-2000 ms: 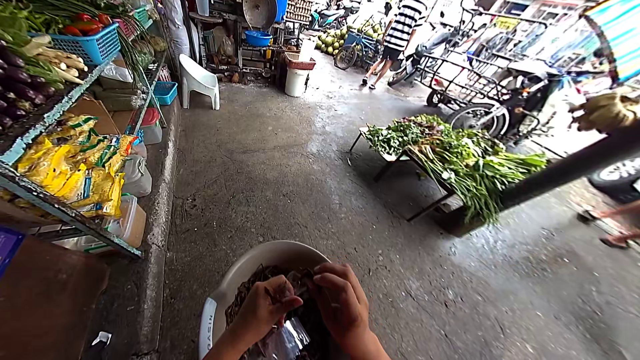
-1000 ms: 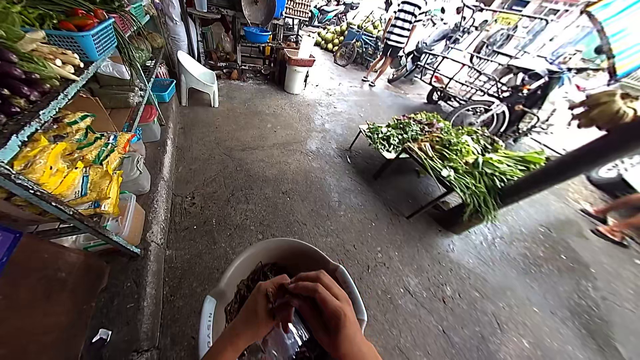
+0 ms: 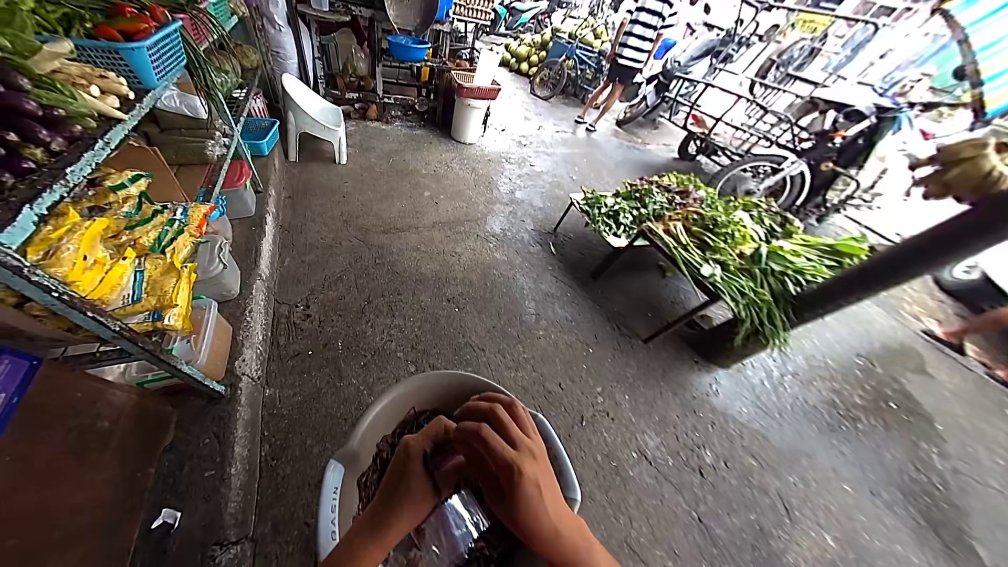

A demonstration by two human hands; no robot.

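Both hands are close together over a whitish plastic basin (image 3: 362, 441) at the bottom of the view. Dark brown, thin dried pieces (image 3: 386, 465) lie in the basin; what they are I cannot tell. A clear plastic bag (image 3: 457, 524) hangs below my hands, shiny and partly covered by them. My left hand (image 3: 421, 468) is closed at the bag's upper part, thumb pointing up. My right hand (image 3: 500, 449) is curled against it from the right, with its fingers bent over the same spot. Whatever sits between the fingertips is hidden.
A metal shelf (image 3: 118, 339) at the left carries yellow packets (image 3: 118, 252), vegetables and a blue basket (image 3: 142, 55). Leafy greens (image 3: 724, 236) cover a low table at the right, beside a dark post (image 3: 898, 260). Farther back are a white chair (image 3: 311, 118), a person (image 3: 630, 47) and parked bikes.
My hands were a little apart at the bag two seconds ago and are now pressed together. At the right edge, another person's legs and sandals have shifted.
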